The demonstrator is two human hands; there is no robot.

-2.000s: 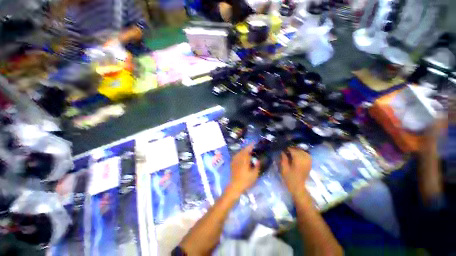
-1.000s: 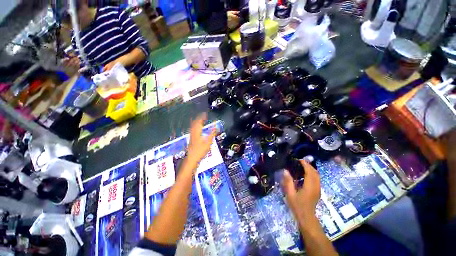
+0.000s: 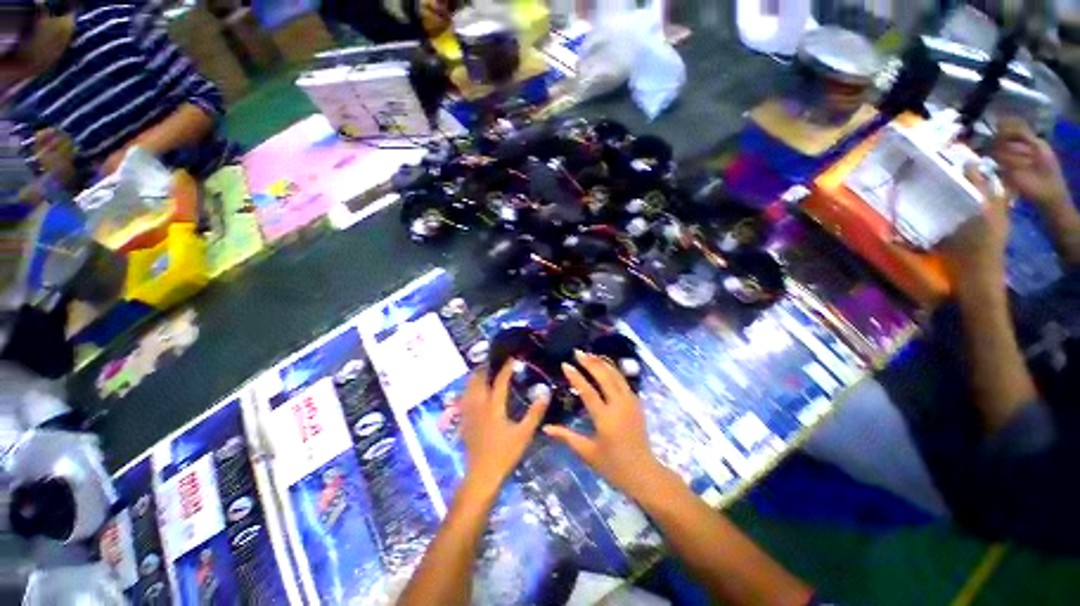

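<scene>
My left hand (image 3: 497, 424) and my right hand (image 3: 606, 417) are close together at the near edge of the heap. Between them are black camera ball housings (image 3: 557, 350) with thin coloured wires and small white discs. The left fingers lie on the near side of one housing, with thumb and fingers around it. The right fingers reach onto the housings beside it, spread. The fingertips are partly blurred, so a firm grip cannot be told. The heap of black housings (image 3: 569, 189) lies just beyond.
Printed packaging sheets (image 3: 310, 440) lie under my hands. White part-built cameras (image 3: 59, 485) stand at the left edge. A person's hands hold a white housing (image 3: 912, 184) over an orange box (image 3: 882, 243) at right. A yellow bin (image 3: 166, 266) and a person in stripes are upper left.
My left hand has come back from the sheets at left to the black housings beside my right hand. The view has shifted right. The neighbour's hands now show on the white housing.
</scene>
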